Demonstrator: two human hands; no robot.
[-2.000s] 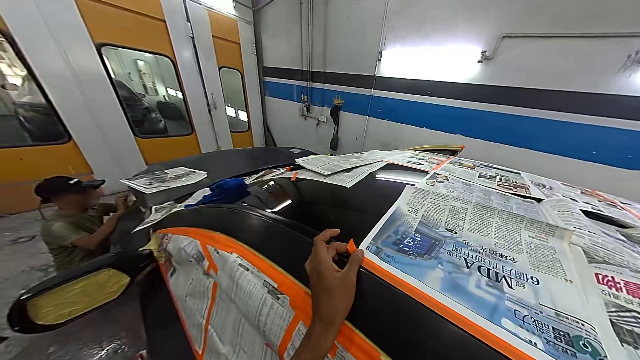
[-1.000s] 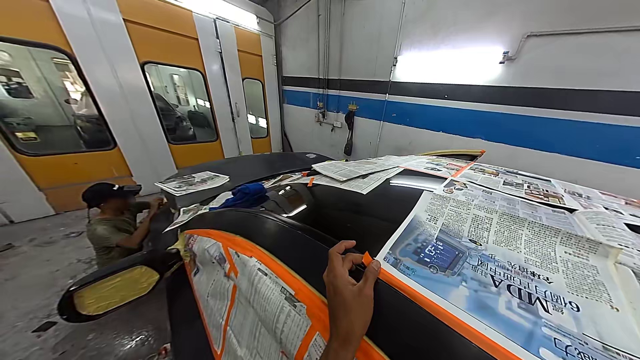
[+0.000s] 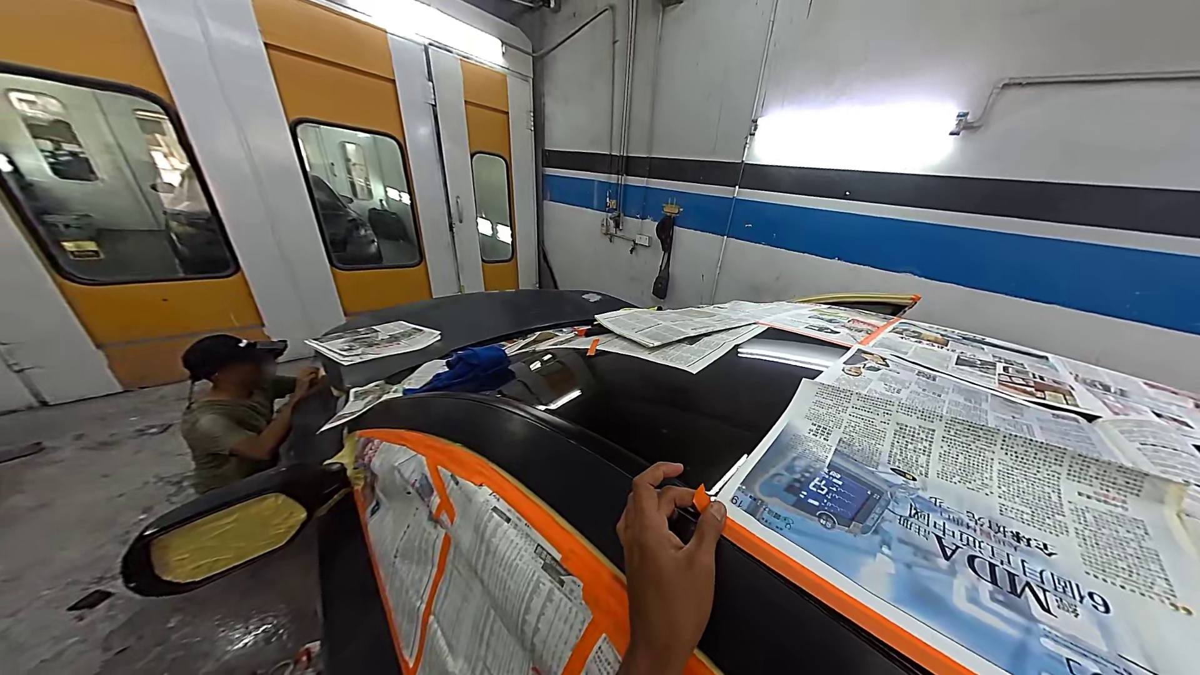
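My left hand [image 3: 670, 553] comes up from the bottom centre, thumb and fingers pinched on the loose end of orange masking tape [image 3: 701, 499]. That tape runs along the near edge of a newspaper sheet [image 3: 937, 525] laid over the car's roof. The pinched end sits by the sheet's left corner, above the dark windshield [image 3: 684, 403]. Left of my hand, newspaper [image 3: 506, 562] edged with orange tape covers the side window. My right hand is not in view.
A person [image 3: 234, 412] in a cap crouches by the front fender. The side mirror [image 3: 230, 534] juts out, its face covered in yellow. A blue cloth [image 3: 469, 368] and loose newspapers [image 3: 375, 342] lie near the hood [image 3: 487, 314].
My left hand keeps hold of the tape end at the sheet's corner. The view has swung slightly left.
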